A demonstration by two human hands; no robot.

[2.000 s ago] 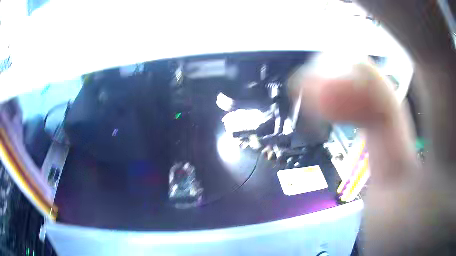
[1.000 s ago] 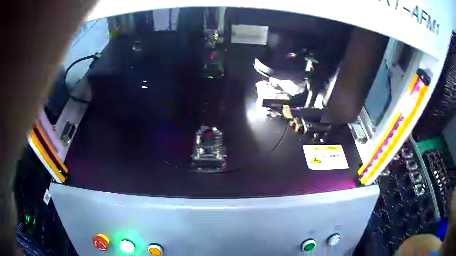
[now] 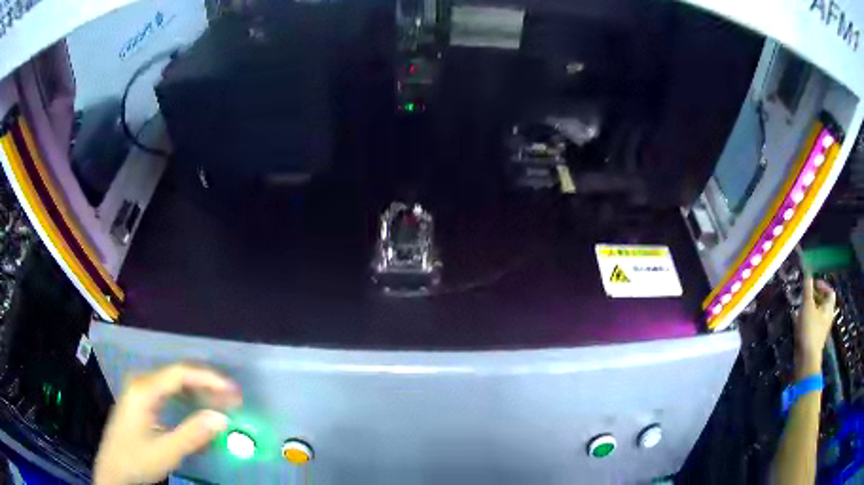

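Note:
My left hand (image 3: 161, 422) is slightly blurred at the lower left of the panel, thumb and fingers curved apart, nothing visible between them. Its fingertips are beside the start button (image 3: 241, 443), lit green. My right hand (image 3: 815, 308), with a blue band at the wrist, is small at the far right over the right blister tray (image 3: 772, 365); whether it holds anything cannot be told. The clear fixture (image 3: 407, 248) stands at the front centre of the black table, with a small red spot near its top. The emergency stop is not visible, where my left hand is.
An orange button (image 3: 297, 452) is right of the start button; a green button (image 3: 603, 446) and white button (image 3: 649, 436) are farther right. Striped posts (image 3: 775, 227) flank the opening. A warning label (image 3: 639, 271) and dim machine station (image 3: 549, 152) are on the right.
The view has steadied and shifted. My left hand has come to the panel beside the green-lit button. My right hand is now out over the right tray. The bright white light at the station has gone dark.

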